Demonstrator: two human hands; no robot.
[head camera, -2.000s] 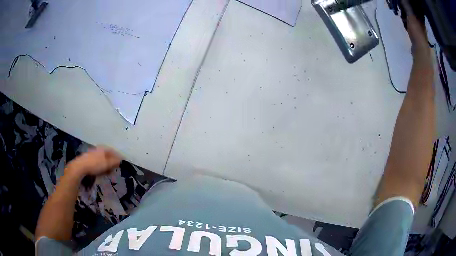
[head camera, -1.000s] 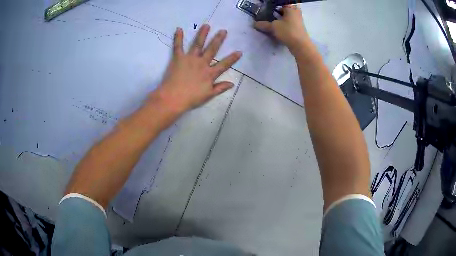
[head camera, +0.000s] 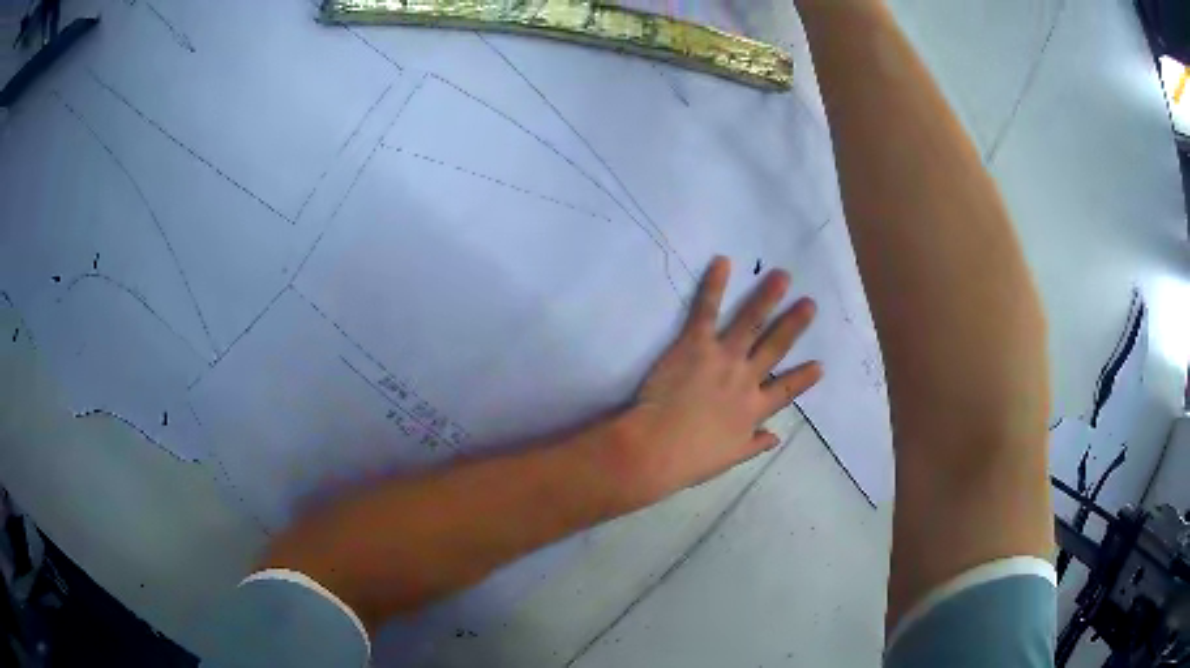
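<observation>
The white-lilac paper marker (head camera: 352, 248) with thin printed lines covers much of the view. My left hand (head camera: 715, 389) lies flat on it with fingers spread, near the marker's lower right edge, and holds nothing. My right forearm reaches up past the top edge of the view, so my right hand is out of the picture. A long yellow-green shiny bar (head camera: 561, 26) rests on the marker at the top.
A small dark metal piece (head camera: 50, 60) is at the top left. The pale table (head camera: 692, 574) shows at the bottom, with a seam. Part of the dark cutting machine (head camera: 1133, 574) is at the lower right. Dark scraps (head camera: 39, 574) lie below the table edge at the lower left.
The view has shifted left and farther over the marker, so more of the bar shows. My left hand stays flat on the marker. My right hand has gone out of view at the top.
</observation>
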